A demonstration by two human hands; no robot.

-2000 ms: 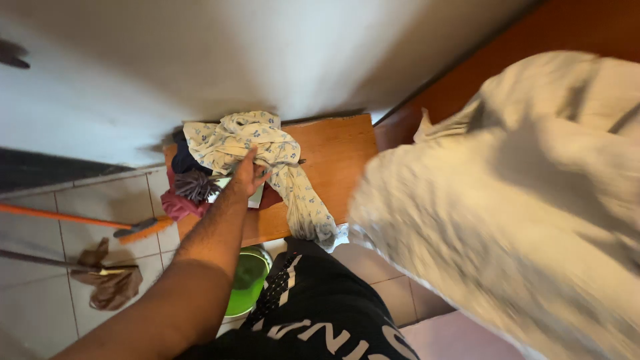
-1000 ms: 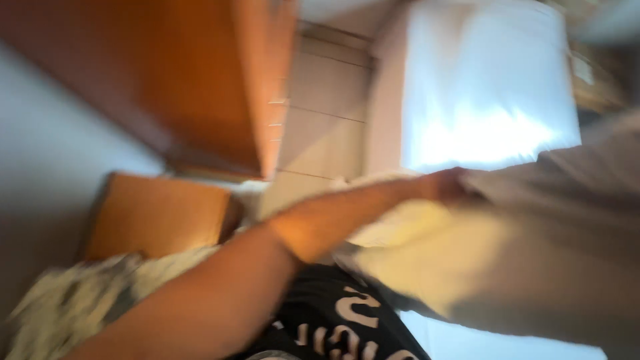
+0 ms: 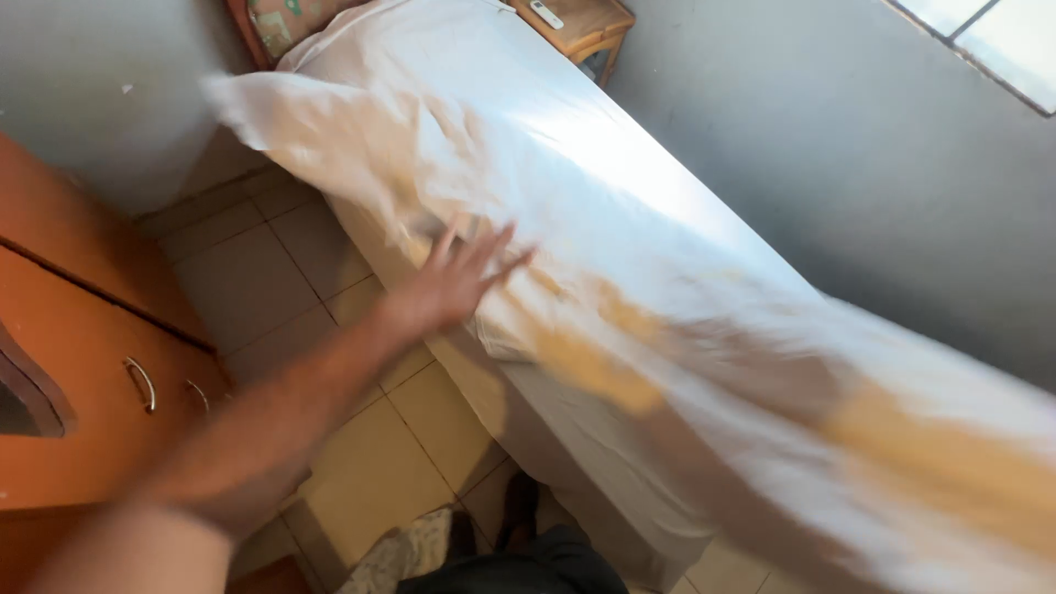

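Observation:
My left hand (image 3: 462,285) is stretched out over the near edge of the bed, its fingers spread, with nothing gripped in them. Just beyond and beside it a pale sheet (image 3: 594,330), blurred by motion, spreads across the bed from upper left to lower right. White bedding (image 3: 528,74) covers the mattress under it. My right hand is not in view. A patterned cloth (image 3: 404,549) shows at the bottom, by my legs.
Orange wooden cupboard (image 3: 91,371) with metal handles on the left. Tiled floor (image 3: 371,462) between it and the bed. Wooden bedside table (image 3: 577,25) with a white remote (image 3: 546,14) at the top. Grey wall (image 3: 784,148) along the far side.
The view has swung from the small wooden table to the bed. My left hand, on the patterned cloth two seconds ago, is now over the bed. The pale sheet now lies spread out across it.

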